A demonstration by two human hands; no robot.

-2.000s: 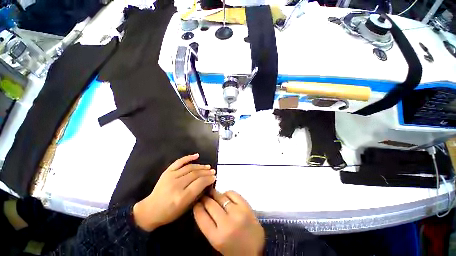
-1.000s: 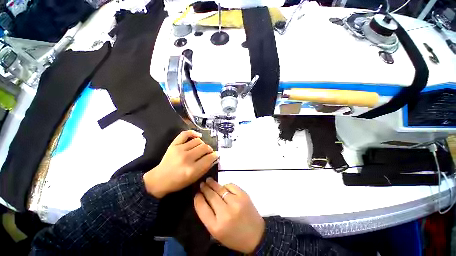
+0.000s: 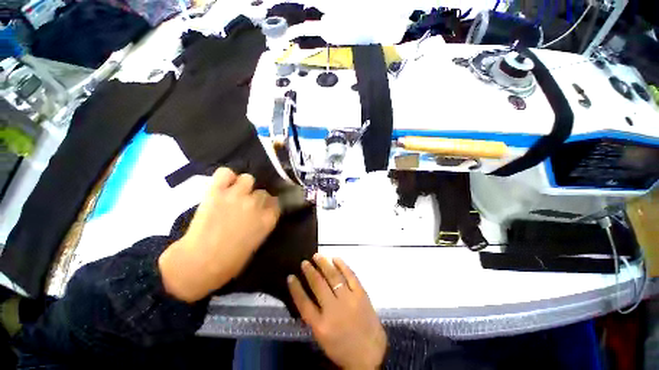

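A black cut panel (image 3: 209, 108) lies on the white table and runs under the presser foot and needle (image 3: 329, 194) of the white lockstitch machine (image 3: 448, 87). A narrow black tab (image 3: 184, 174) sticks out from the panel's left edge. My left hand (image 3: 220, 235) is on the panel left of the needle, fingers curled down and seeming to pinch the cloth; the fingertips are partly hidden. My right hand (image 3: 339, 311) rests on the panel's near right edge below the needle, fingers a little apart and laid on the cloth.
A waiting black panel (image 3: 69, 159) lies at left beside a blue strip (image 3: 119, 173). Straps with metal rings (image 3: 455, 217) lie under the machine arm. Folded black strips (image 3: 556, 246) lie at right by a white cord. A black band (image 3: 372, 108) drapes over the head. A yellow-handled tool (image 3: 455, 147) lies along it.
My left hand has moved left, away from my right hand, and its fingers have curled. My right hand's fingers have spread. The panel's near end now lies on the table edge.
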